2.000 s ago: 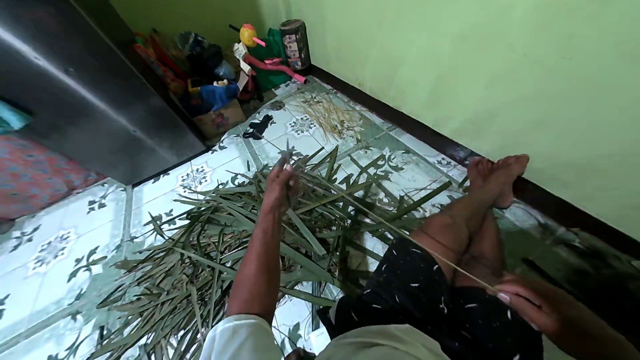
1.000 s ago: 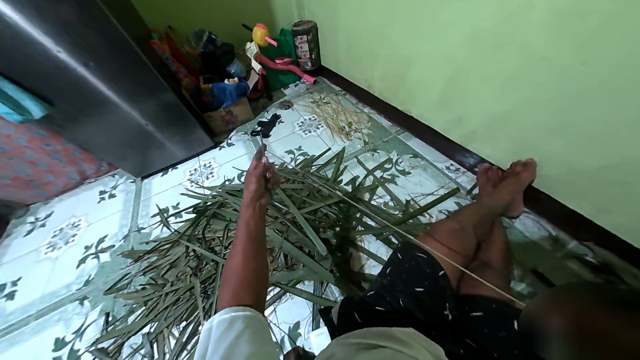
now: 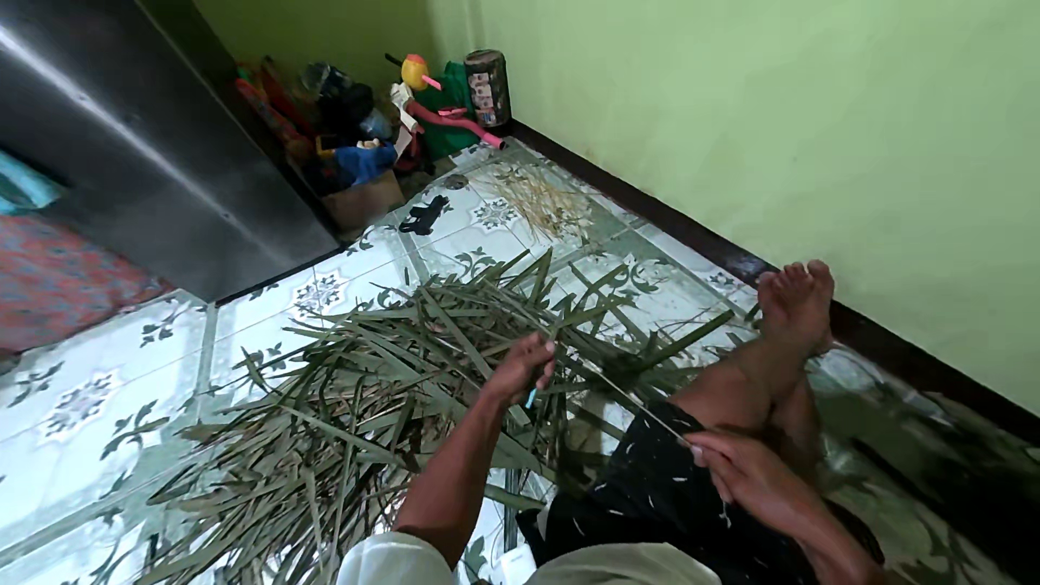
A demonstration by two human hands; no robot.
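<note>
My left hand (image 3: pixel 522 370) is closed on a small tool, of which a light-blue end pokes out below the fingers; its blade cannot be made out. A thin pale leaf strip (image 3: pixel 634 400) runs from beside this hand down to my right hand (image 3: pixel 723 461), whose thumb and fingers pinch it above my lap. Beneath and left of my left hand a large heap of long green-brown leaf strips (image 3: pixel 357 406) spreads over the tiled floor.
Thin pale strips (image 3: pixel 540 199) lie on the floor near the wall. A small black object (image 3: pixel 424 215) rests beside them. Toys, bags and a cardboard box (image 3: pixel 366 199) fill the corner by a dark metal cabinet (image 3: pixel 162 138). My crossed bare feet (image 3: pixel 792 309) are by the wall.
My left hand has come back toward my body and my lap. My right hand, blurred at the lower right edge one second ago, is now nearer my left hand, over my lap.
</note>
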